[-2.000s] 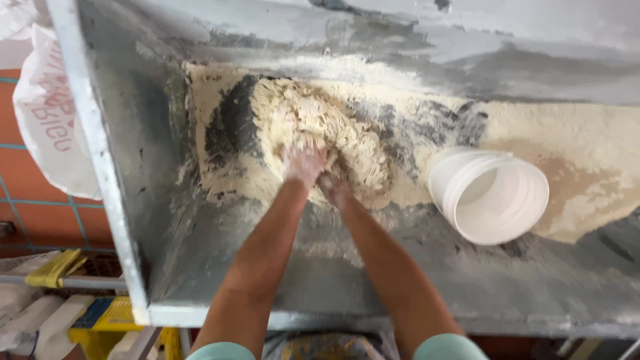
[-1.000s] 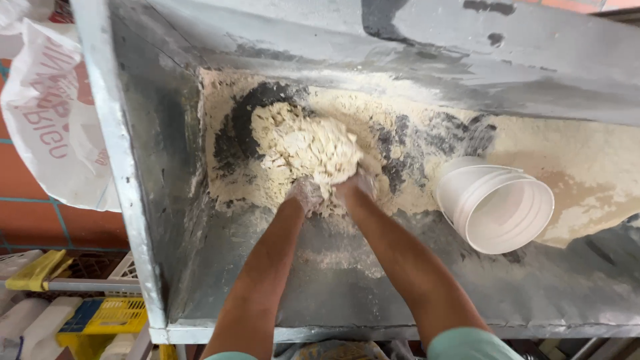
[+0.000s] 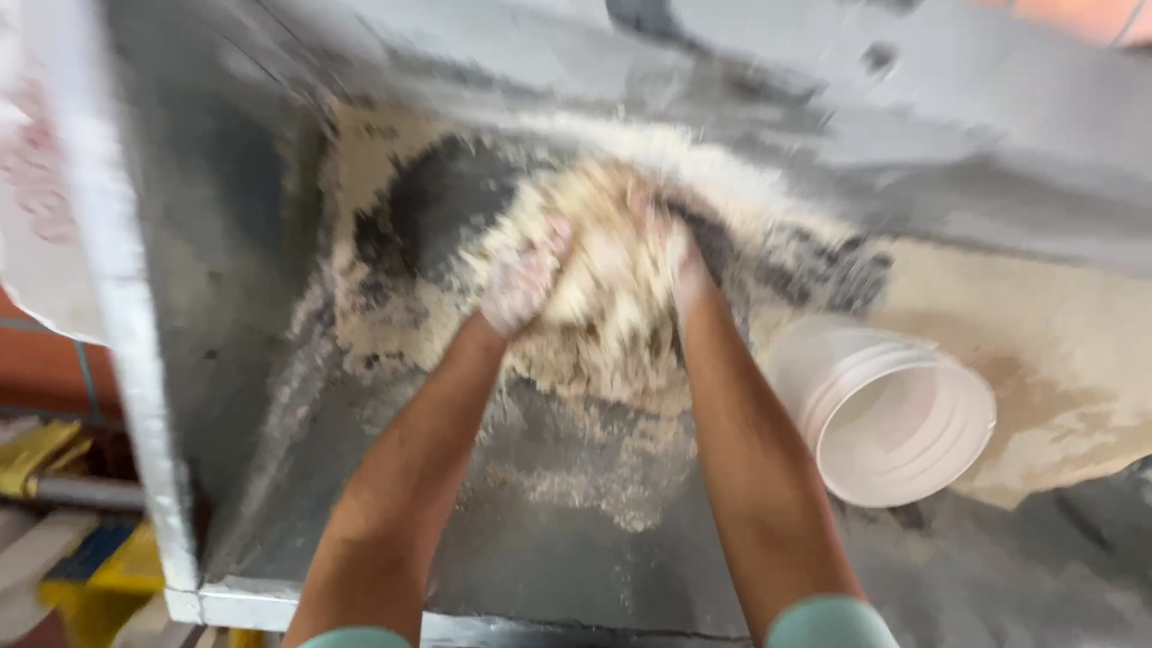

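A shaggy mass of pale dough lies in a deep metal trough, blurred by motion. My left hand, coated in flour, presses on its left side with the fingers pointing up and inward. Along the right and far side of the dough reaches my right hand, its fingertips partly hidden by dough and blur. Both hands touch the dough; how firmly the fingers close on it is unclear. Loose flour and dough crumbs surround the mass.
A white plastic bucket lies tilted right of my right forearm. Beyond it spreads more flour. The trough's tall metal side stands at left, with a white sack and yellow crate outside.
Both hands have moved from the near edge of the dough to its left and right sides, farther into the trough. The dough's shape has changed. The view is closer.
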